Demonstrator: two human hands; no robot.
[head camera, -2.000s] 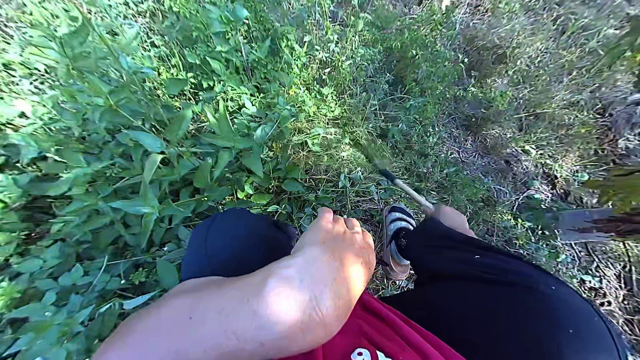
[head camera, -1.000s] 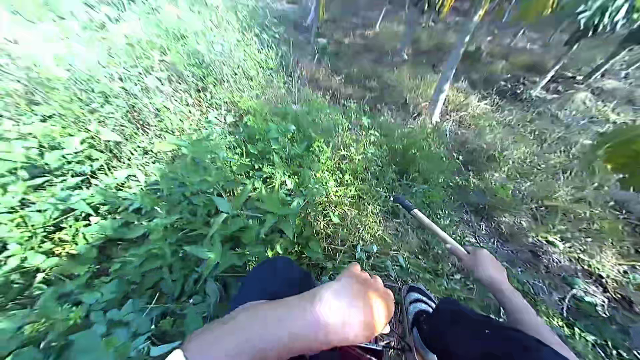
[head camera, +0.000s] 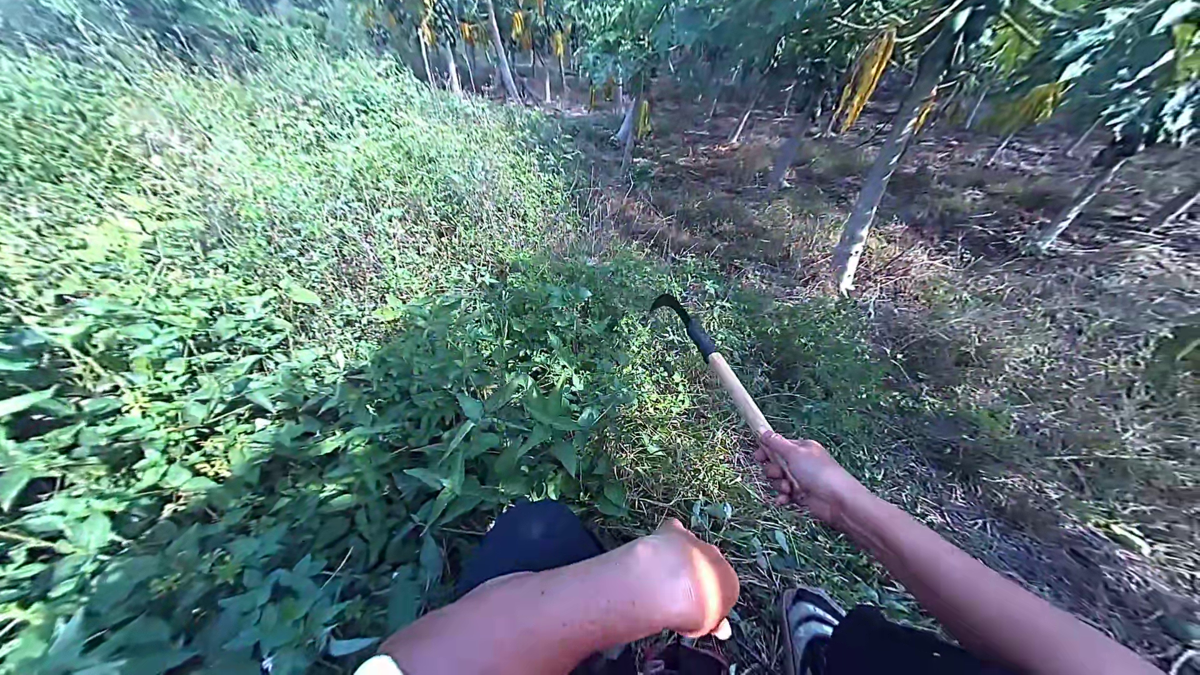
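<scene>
My right hand (head camera: 797, 473) is closed around the pale wooden handle of a sickle (head camera: 738, 389). The sickle points away and up to the left, its dark curved blade over the green weeds (head camera: 562, 366). Low in the middle of the view, my left hand (head camera: 689, 581) is bent at the wrist in front of my knee, its back toward me. Its fingers are mostly hidden, so what it may hold does not show.
Dense leafy undergrowth (head camera: 187, 394) covers the left side. Slender tree trunks (head camera: 872, 206) with yellowed hanging leaves stand at the upper right, above dry, littered ground (head camera: 1050, 375). My shoe (head camera: 811, 623) is at the bottom, right of my left hand.
The view has tilted up strongly, bringing the trees in. My right hand has come away from beside my leg with the sickle, whose curved blade now shows plainly.
</scene>
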